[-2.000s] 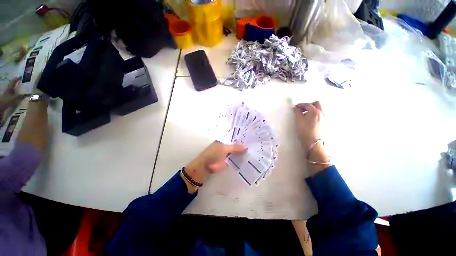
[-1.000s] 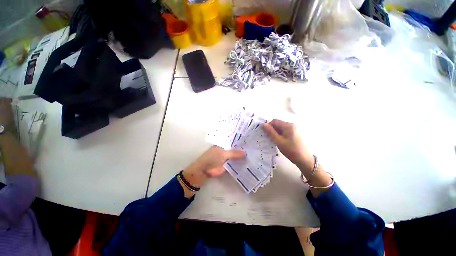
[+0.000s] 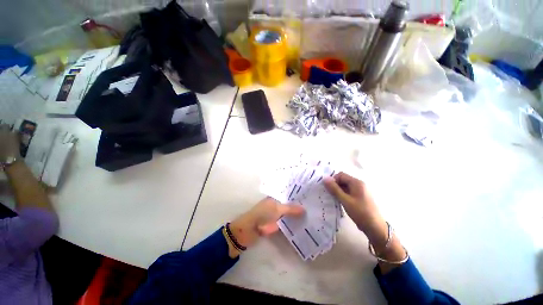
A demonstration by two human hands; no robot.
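A fan of white printed cards (image 3: pixel 311 215) is spread above the table in front of me. My left hand (image 3: pixel 269 217) holds the fan at its lower left, with the thumb on top of the cards. My right hand (image 3: pixel 351 195) has its thumb and fingertips at the fan's upper right edge, pinching a card there. The undersides of the cards and the fingers beneath them are hidden.
Black insert trays (image 3: pixel 138 116) are stacked at left. A smartphone (image 3: pixel 258 111), a silver-grey heap (image 3: pixel 334 107), yellow tape rolls (image 3: pixel 269 56) and a steel flask (image 3: pixel 386 44) stand behind. A neighbour's arm (image 3: pixel 27 187) handles cartons (image 3: pixel 43 150) at far left.
My right hand has come from the table at right to the fan's upper right edge. The view has tilted up, showing more of the back. The neighbour's arm has moved left.
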